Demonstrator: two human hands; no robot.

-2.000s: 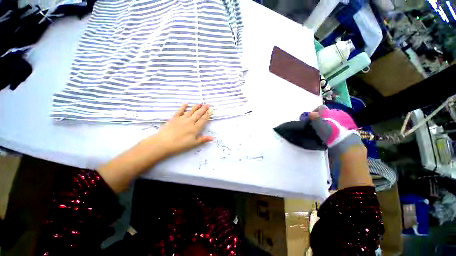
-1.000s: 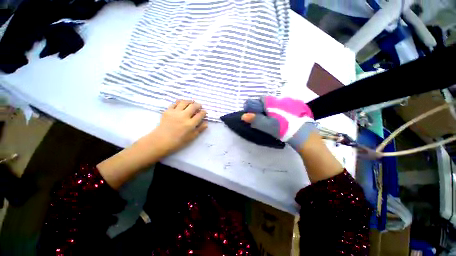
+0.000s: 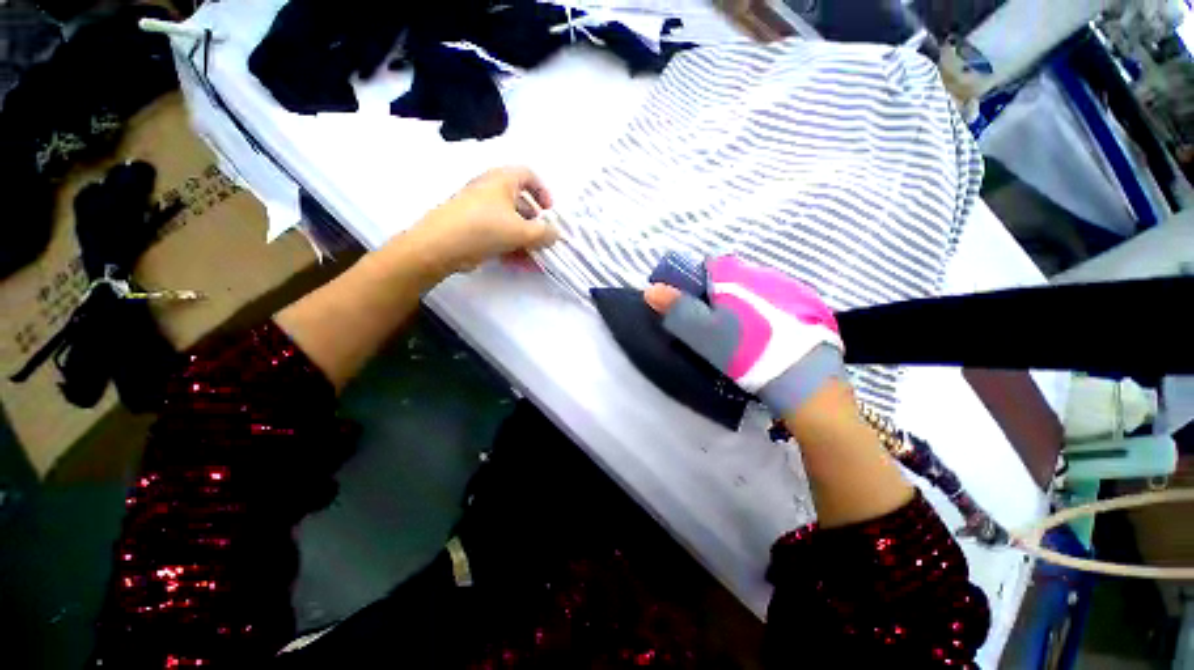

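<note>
The white garment with thin grey stripes [image 3: 812,170] lies spread on the white table. My bare left hand [image 3: 504,220] pinches the garment's near left corner between thumb and fingers. My right hand [image 3: 753,327], in a pink, white and grey half-finger glove, is closed on the handle of the steam iron. The iron's black pointed plate [image 3: 661,360] lies at the garment's near edge, its tip towards my left hand. The iron hides the part of the edge beneath it.
Dark cut pieces [image 3: 452,66] lie at the table's far left. A brown pad [image 3: 1019,416] lies at right, partly behind a long black bar [image 3: 1021,325]. The iron's wrapped cord [image 3: 930,474] runs right. A cardboard box [image 3: 197,262] with a dark bundle stands at left.
The view has turned left. The iron has moved from the table's right side onto the garment's near edge. My left hand, flat on the hem before, now pinches its left corner.
</note>
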